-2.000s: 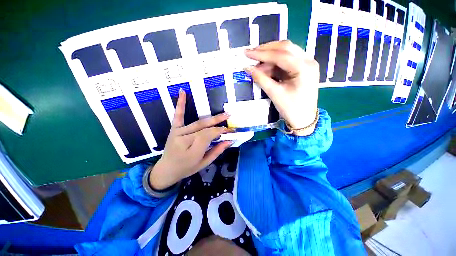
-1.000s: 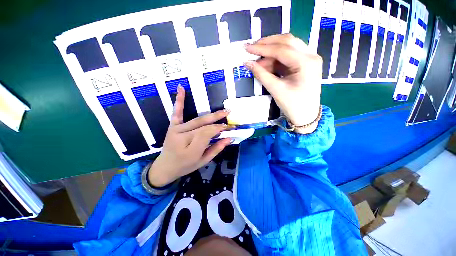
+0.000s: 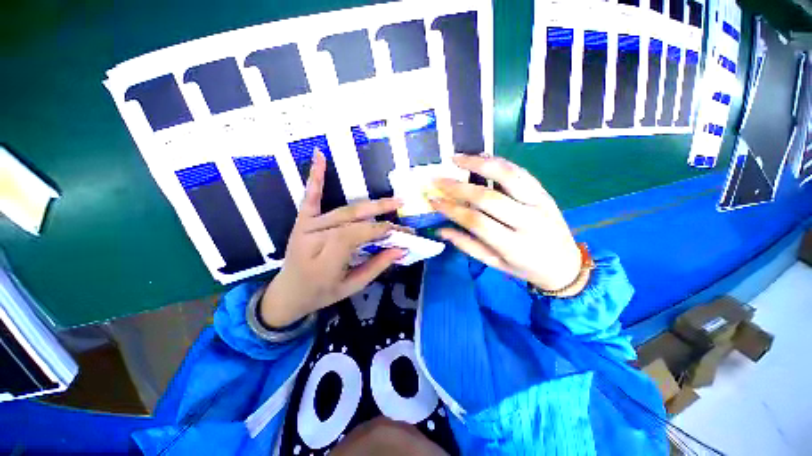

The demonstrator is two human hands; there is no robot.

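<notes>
A white backing sheet lies in front of me with several black die-cut pieces side by side. White labels with blue bands cross all but the rightmost piece. My left hand rests on the sheet's near part, forefinger extended, and pinches a small white label strip. My right hand has its fingertips on a yellow-and-white pad, over the lower part of the fifth piece. The fingers partly hide the pad.
A finished sheet and a narrow label sheet lie to the right, with black panels beyond. A spare yellow-and-white piece and a sheet stack are at left. Cardboard boxes stand on the floor.
My right hand has moved down from the label on the fifth piece to the pad. The label now lies across that piece. My left hand has barely moved.
</notes>
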